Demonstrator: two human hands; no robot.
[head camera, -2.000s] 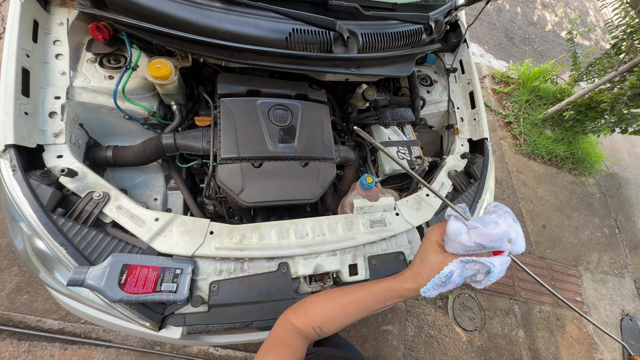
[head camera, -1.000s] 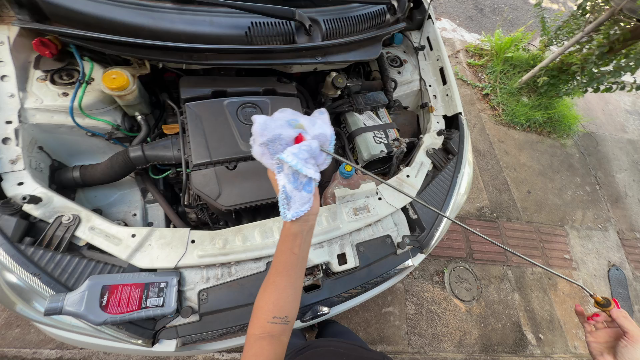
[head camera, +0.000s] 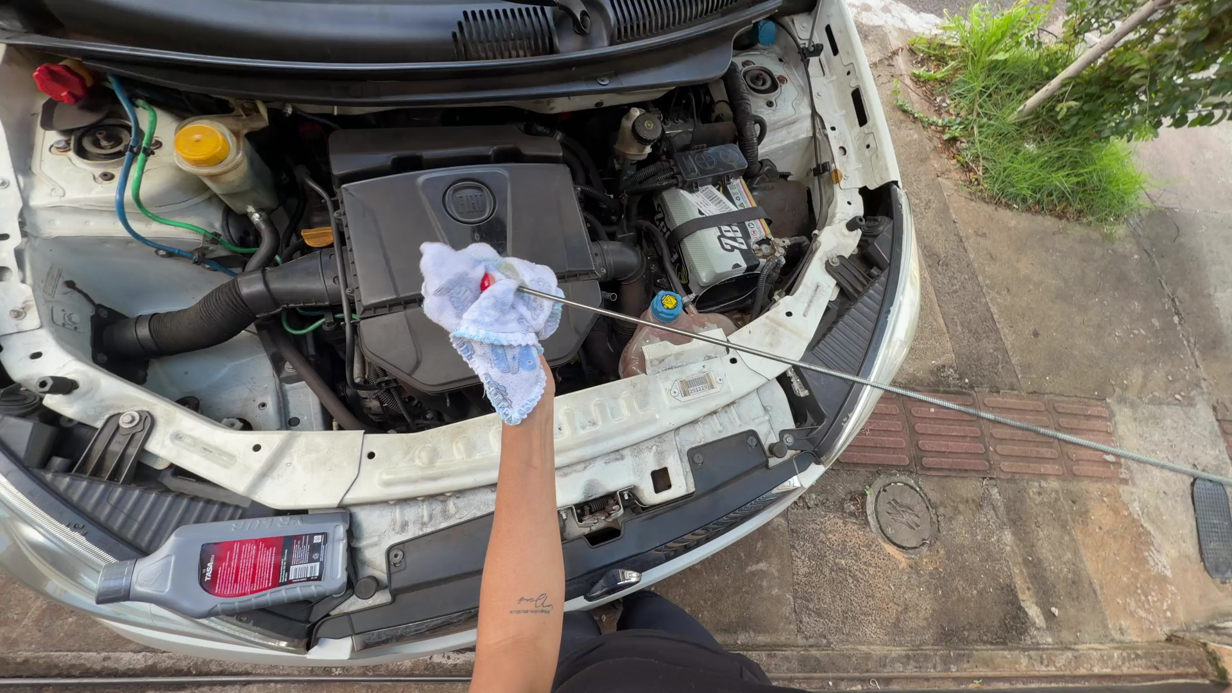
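My left hand (head camera: 546, 385) is closed around a crumpled white cloth with blue patterning (head camera: 510, 322), above the front of the black plastic engine cover (head camera: 467, 217). Most of the hand is hidden by the cloth; one red fingernail shows in its folds. A long thin metal dipstick (head camera: 770, 354) has one end in or against the cloth. From there it runs down to the right, past the car's front edge, and leaves the view at the right. My right hand is out of view, as is the dipstick's far end.
A grey oil bottle (head camera: 231, 563) lies at the car's front left. A coolant tank with a blue cap (head camera: 666, 306), a strapped battery (head camera: 707, 236) and a yellow-capped reservoir (head camera: 221, 159) sit in the engine bay. Grass (head camera: 1039, 125) grows beside the pavement.
My left hand and the cloth have moved left over the engine cover since two seconds ago. My right hand, holding the dipstick's handle one second ago, has gone out of view.
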